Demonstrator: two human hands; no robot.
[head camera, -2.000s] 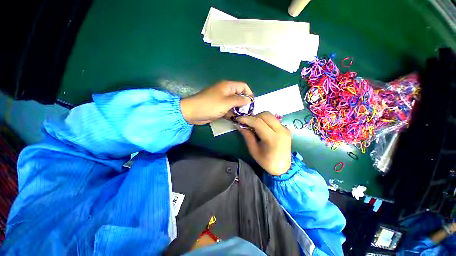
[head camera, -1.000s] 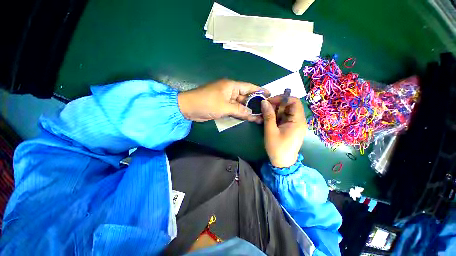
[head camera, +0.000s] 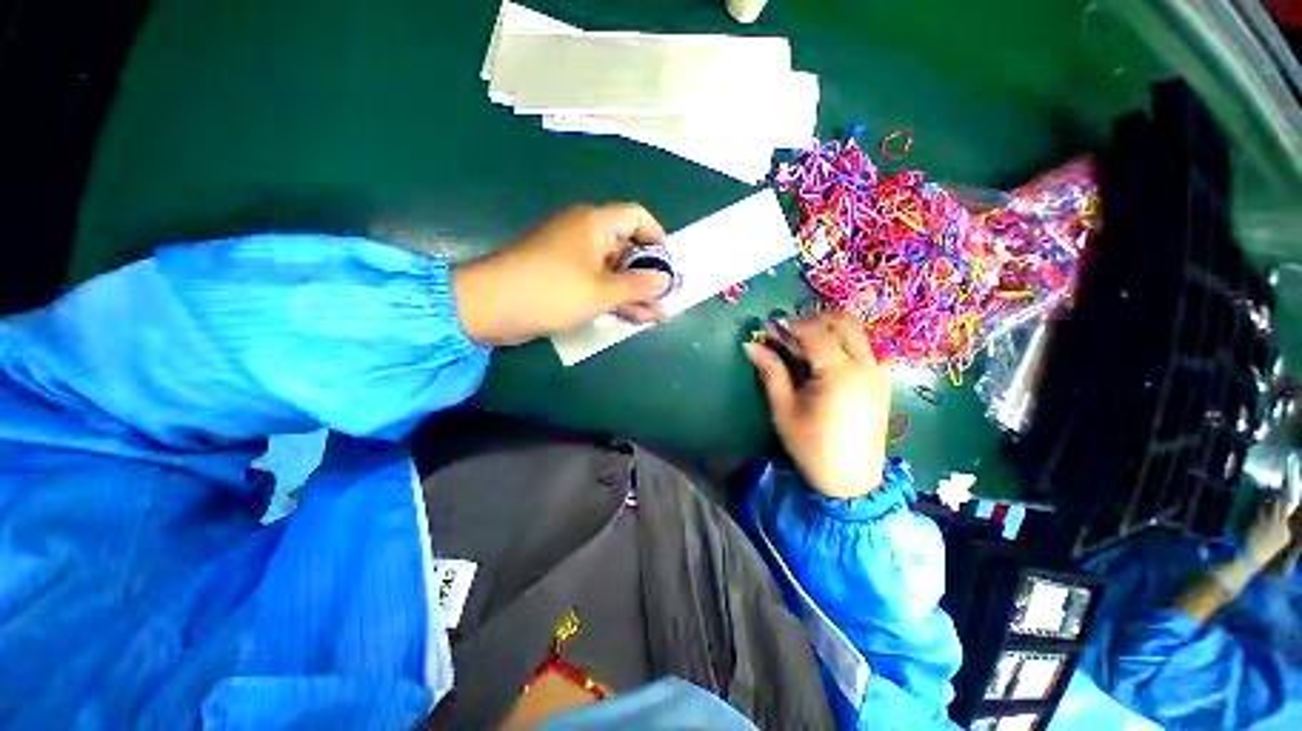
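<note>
My left hand (head camera: 578, 271) holds a small round dark watch unit (head camera: 651, 267) with a silver rim, over a long white strip (head camera: 714, 264) that lies on the green bench. My right hand (head camera: 828, 386) is apart from the unit, to its right, just beside the near left edge of the rubber band heap (head camera: 900, 257). Its thumb and fingers are closed around something small and dark that is hard to make out. Small dark and yellow loops show at the fingertips.
Fanned white strips (head camera: 643, 86) lie farther back on the bench. A clear plastic bag (head camera: 1017, 374) lies at the heap's right. Black compartment trays (head camera: 1164, 329) stand at right. Framed parts (head camera: 1025, 674) are at lower right, near another person's blue sleeve (head camera: 1199, 643). A pale cylinder end (head camera: 745, 9) shows at top.
My right hand has moved away from the unit, down towards the rubber band heap. My left hand still holds the unit, now turned more edge-on. The whole view has shifted, with more trays showing at right.
</note>
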